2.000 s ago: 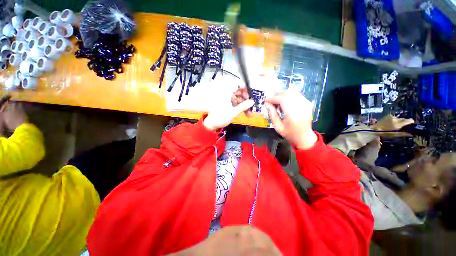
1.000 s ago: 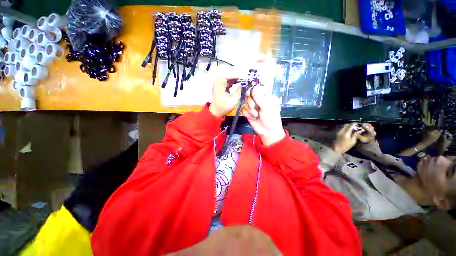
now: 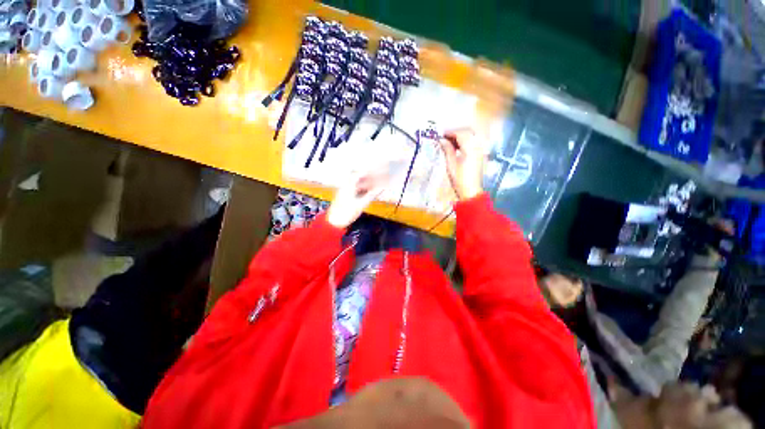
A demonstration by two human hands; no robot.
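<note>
My right hand (image 3: 464, 161) pinches a small dark module with silver-white spots (image 3: 429, 134) at its fingertips, over the pale backing sheet (image 3: 314, 167). A thin black tail (image 3: 408, 174) hangs down from the module toward me. My left hand (image 3: 362, 198) is blurred, lower and to the left, apart from the module; whether it holds anything cannot be told. Dark-and-white modules (image 3: 359, 67) lie in several columns behind, their black tails pointing toward me.
White housings (image 3: 71, 57) are heaped at the far left, beside glossy black rings (image 3: 186, 74) and a plastic bag (image 3: 197, 12). A clear tray (image 3: 537, 159) lies right of the sheet. A blue bin (image 3: 681, 84) stands back right. People sit on both sides.
My left hand has come away from the module and moved down. My right hand now holds it alone. The view has tilted, and the neighbour's hands at right have shifted.
</note>
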